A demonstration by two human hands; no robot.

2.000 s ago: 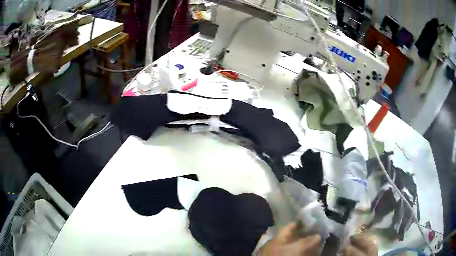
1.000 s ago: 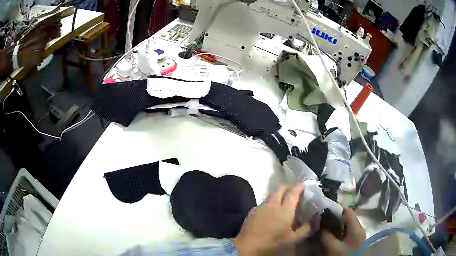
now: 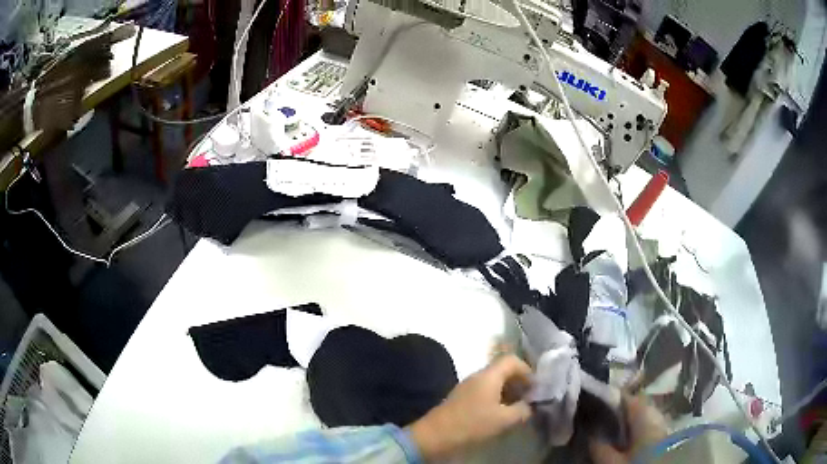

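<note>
My left hand (image 3: 476,406), in a light blue sleeve, reaches in from the bottom and pinches a crumpled pale grey cloth (image 3: 555,379) with thumb and fingers. My right hand (image 3: 632,430) is blurred at the lower right. It grips the other side of the pale grey cloth, with darker cloth bunched between the hands. A black heart-shaped piece (image 3: 381,376) lies flat left of my left hand. A smaller dark half-heart piece (image 3: 240,344) lies further left, with a white piece (image 3: 306,333) between the two.
Long black panels (image 3: 426,217) curve across the table (image 3: 195,281), with a white piece (image 3: 322,178) on top. Beyond are the sewing machine (image 3: 453,82), olive-green cloth (image 3: 544,186) and a red cone (image 3: 647,198). Scraps (image 3: 694,353) lie at right. A white basket (image 3: 45,349) stands lower left.
Both hands came further into view from the bottom edge and stay on the pale cloth, now bunched between them. The camera view has shifted; the heart piece lies as before.
</note>
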